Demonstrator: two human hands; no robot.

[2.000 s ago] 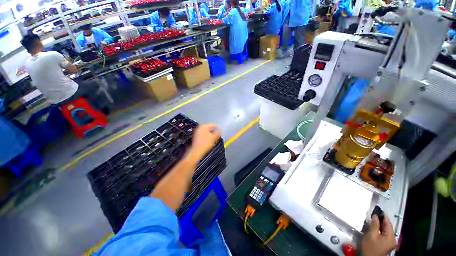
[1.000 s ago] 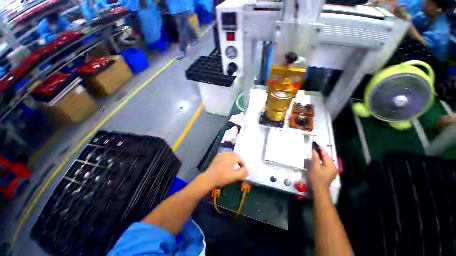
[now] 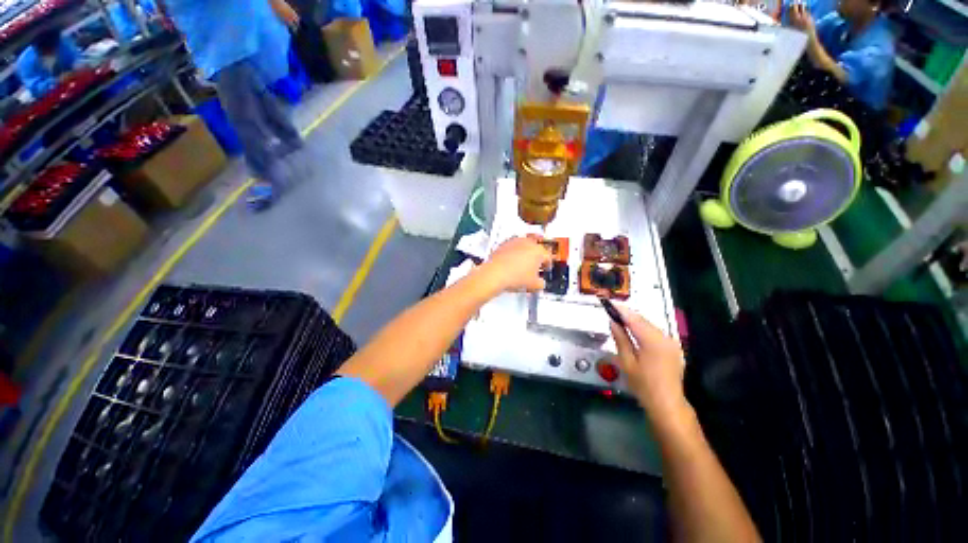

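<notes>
The white machine base [image 3: 499,337] lies in front of me. Orange-brown fixture nests [image 3: 606,250] stand on it in pairs, and the near right nest holds a dark part [image 3: 605,279]. My left hand [image 3: 517,265] reaches over the left nests, its fingertips at a black part [image 3: 555,278]; whether it grips anything is hidden. My right hand [image 3: 628,337] holds a small dark pen-like tool [image 3: 612,311], its tip just in front of the near right nest. The gold-brass press head [image 3: 542,191] stands above and behind the left nests.
Black tray stacks stand left [image 3: 180,392] and right [image 3: 865,424]. The control box [image 3: 447,80] is behind left, a lime-rimmed fan [image 3: 792,191] at right. A red button [image 3: 607,371] is on the base front. Orange plugs [image 3: 499,384] sit front left. A person [image 3: 239,74] stands in the aisle.
My left hand has moved from the left tray stack to the left nests. My right hand has brought the dark tool to the near right nest. The view has turned right towards the machine.
</notes>
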